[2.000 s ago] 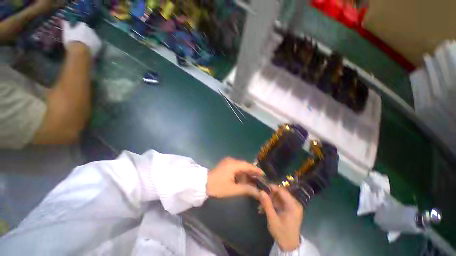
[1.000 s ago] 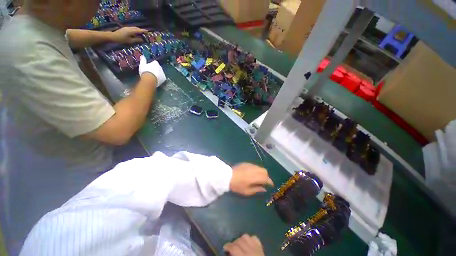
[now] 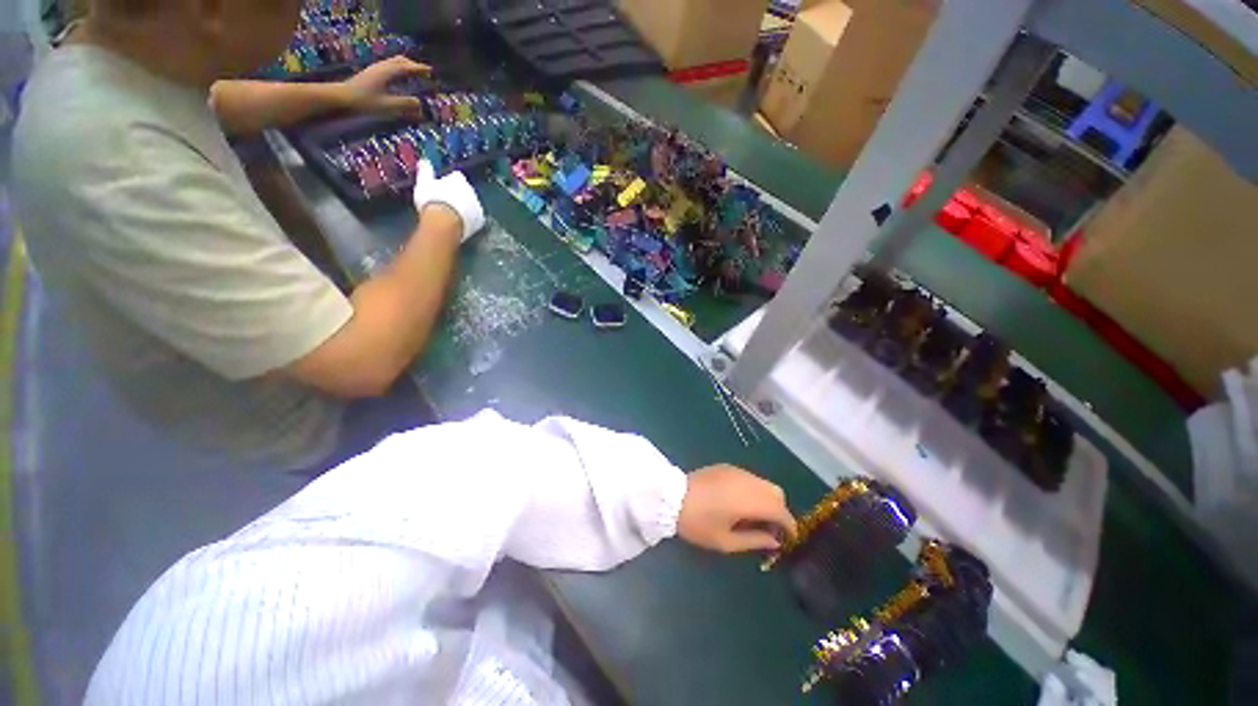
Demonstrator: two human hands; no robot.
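Two stacked rows of black screen modules with gold flex cables lie side by side on the green bench mat. My left hand (image 3: 738,510) is bare, its fingertips at the near left end of the upper row (image 3: 849,545); whether it grips a module I cannot tell. The lower row (image 3: 904,634) lies nearer the bottom edge, untouched. My right hand is not in view. Two assembled watch units, one (image 3: 566,304) and another (image 3: 607,316), lie further left on the mat.
Tweezers (image 3: 734,410) lie by the grey metal post (image 3: 876,193). A white foam tray (image 3: 952,476) holds more dark rows behind. A neighbouring person in a white glove (image 3: 448,203) works at the left beside heaped coloured clips (image 3: 649,207). Crumpled tissue (image 3: 1076,681) is at bottom right.
My left hand has moved from the rows' left side to touch the upper row. My right hand has left the picture. A second watch unit now lies beside the first.
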